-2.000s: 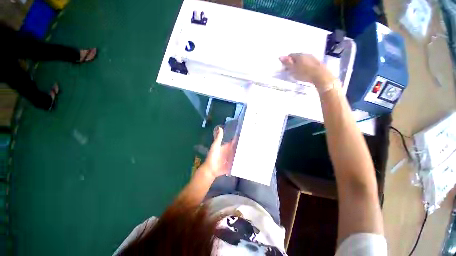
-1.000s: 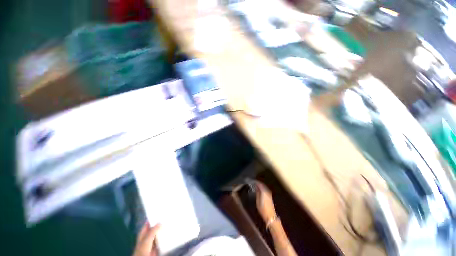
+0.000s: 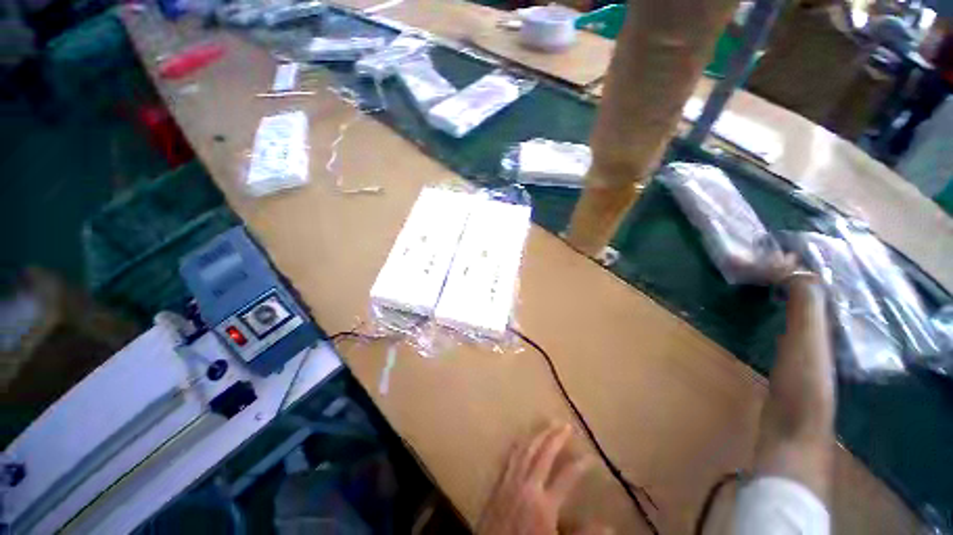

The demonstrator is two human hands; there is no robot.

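Observation:
My right hand (image 3: 771, 269) reaches over the dark green conveyor and is at the near end of a bagged box (image 3: 716, 214) in shiny film. The fingers are small and blurred, so I cannot tell whether they grip it. My left hand (image 3: 538, 483) is low over the brown bench (image 3: 627, 387), blurred, with fingers apart and nothing seen in it. Two bagged boxes (image 3: 455, 261) lie flat side by side on the bench, with crinkled film at their ends.
The heat sealer (image 3: 125, 418) with its blue-grey control box (image 3: 249, 303) stands at the lower left. A black cable (image 3: 570, 402) crosses the bench. A brown post (image 3: 637, 115) rises at the conveyor's edge. More bagged boxes (image 3: 857, 303) lie on the conveyor. A green crate (image 3: 146, 235) stands behind the sealer.
The view has swung from the sealer to the bench and conveyor. The white box at the sealer is out of view. My right hand has moved to the conveyor; my left hand is over the bench.

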